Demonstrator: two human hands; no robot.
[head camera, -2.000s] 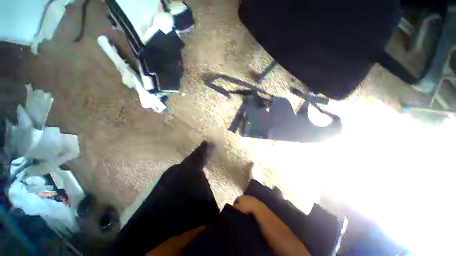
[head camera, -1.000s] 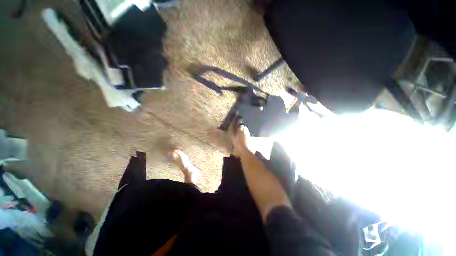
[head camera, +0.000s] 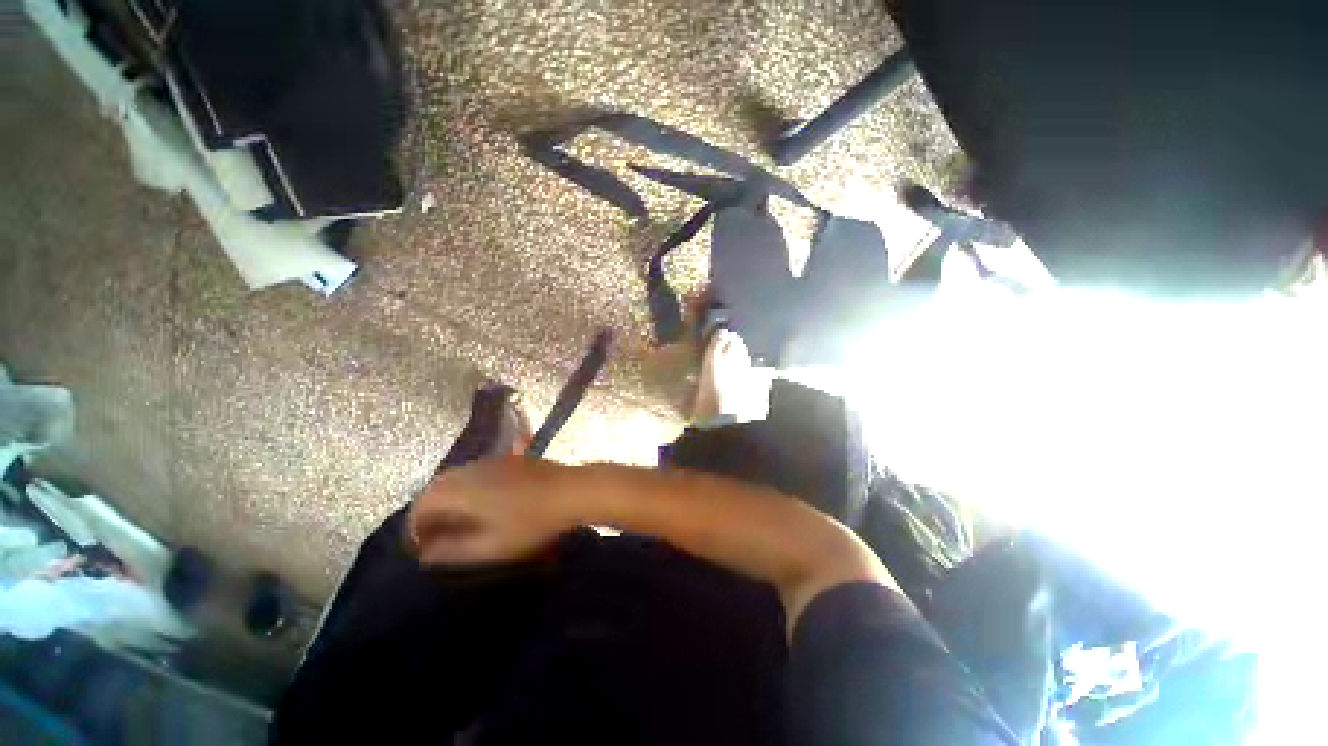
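Note:
A large mass of black cloth (head camera: 626, 641) covers my lap at the bottom of the picture. My right arm reaches across it from the lower right. My right hand (head camera: 484, 510) is curled in on the cloth's upper left part; its fingertips are blurred and partly hidden. A narrow dark strip (head camera: 571, 394) slants up just beyond this hand; I cannot tell if it is held. My left hand is not visible.
Dark straps or strips (head camera: 663, 146) and grey shapes (head camera: 753, 270) lie on the brown floor ahead. A black-and-white bundle (head camera: 284, 110) is upper left, pale scraps (head camera: 88, 590) lower left. A large dark form (head camera: 1136, 131) is upper right. Strong glare covers the right side. Feet show beyond the cloth.
My right arm was stretched forward towards the floor and now bends left across the black cloth. The slanting strip near the hand has come into view. The sliver of left forearm is gone.

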